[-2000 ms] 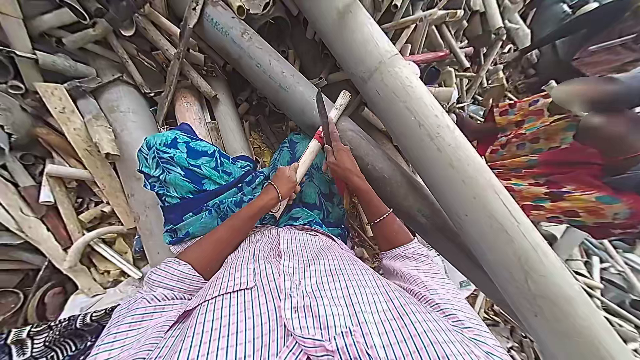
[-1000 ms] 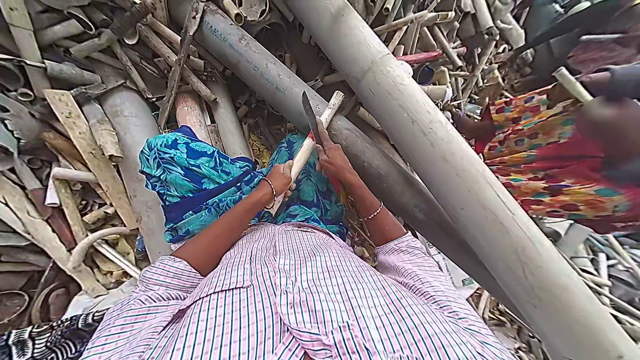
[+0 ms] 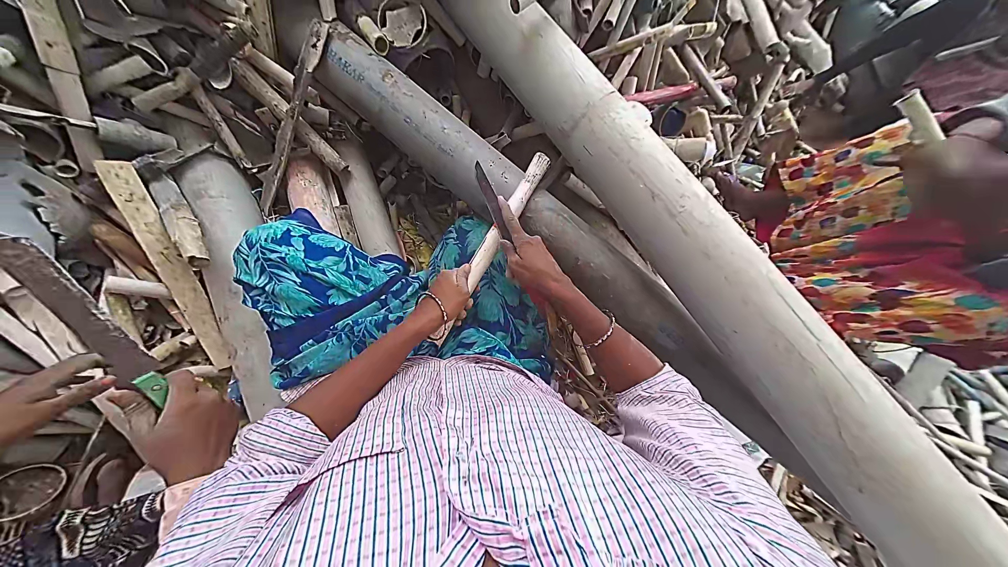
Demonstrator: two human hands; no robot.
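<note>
In the middle of the head view, my left hand (image 3: 449,294) grips the lower part of a pale plastic pipe piece (image 3: 523,191), which slants up to the right above my lap. My right hand (image 3: 533,258) is closed around a knife, its index finger extended along it near the pipe. The dark knife blade (image 3: 488,191) points up and left and crosses beside the pipe. The knife's handle is mostly hidden by my hand. Blue leaf-patterned cloth (image 3: 323,276) covers my legs beneath the pipe piece.
A large grey pipe (image 3: 669,189) runs diagonally at my right, with another grey pipe (image 3: 409,102) beside it. At left, another person's hand (image 3: 185,425) holds a green-handled saw (image 3: 79,307). A person in colourful cloth (image 3: 874,260) sits at right. Scrap pipes (image 3: 138,134) lie around.
Another person's hands and a saw have come into view at the left. My left hand keeps its hold on the pipe piece, and my right hand keeps the knife beside it.
</note>
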